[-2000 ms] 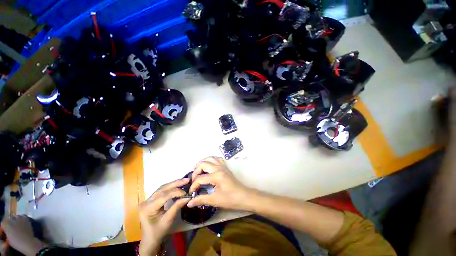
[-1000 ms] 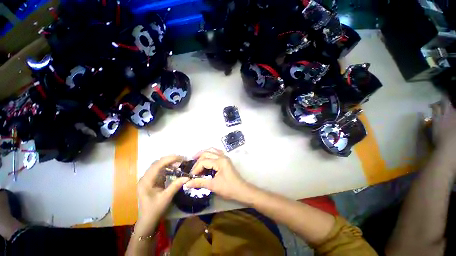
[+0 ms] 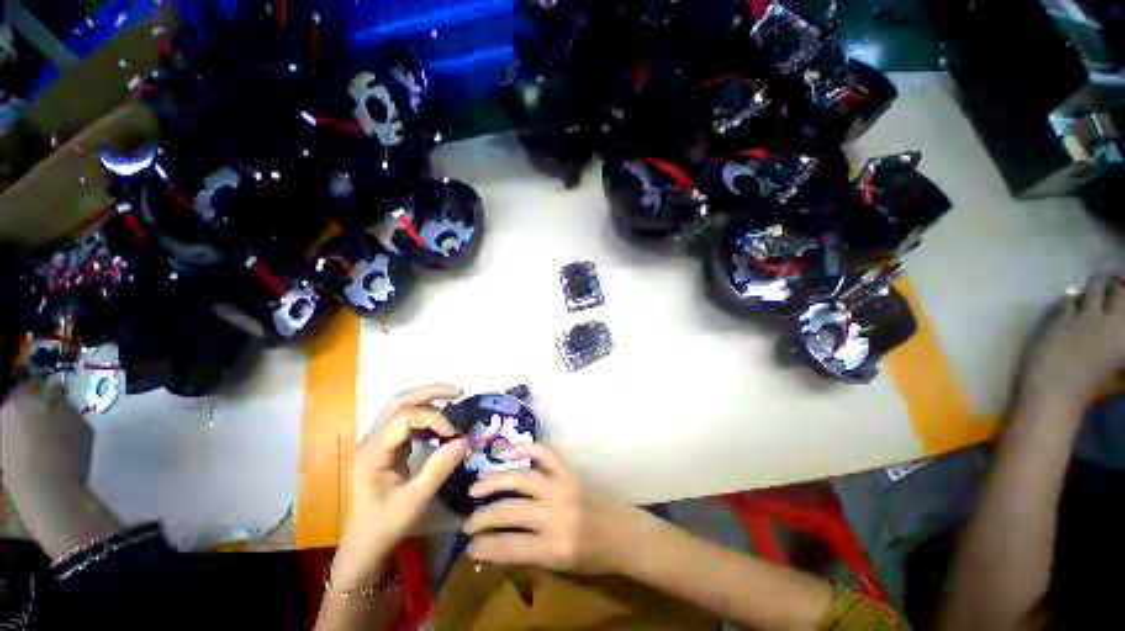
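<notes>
A black rounded housing (image 3: 459, 488) is at the near edge of the bench, its open face up. A silvery notched ring board (image 3: 494, 459) with a red wire shows inside it. My left hand (image 3: 401, 475) is at its left side, thumb and index finger pinched together at the rim; what they pinch is too small to tell. My right hand (image 3: 543, 512) holds the housing from the right and near side. Two small dark square camera modules (image 3: 582, 285) lie loose on the bench beyond the housing, one behind the other.
Black housings with ring boards are piled at left (image 3: 438, 224) and right (image 3: 774, 265). Yellow-orange tape (image 3: 329, 431) marks the bench. Blue trays (image 3: 475, 49) stand behind, a dark metal fixture (image 3: 1005, 99) at far right. Another person's hand (image 3: 1086, 327) is at right, another arm at far left.
My right hand has moved from the pinching spot to the housing's near right side. The housing's ring board and red wire are more exposed. The view has shifted.
</notes>
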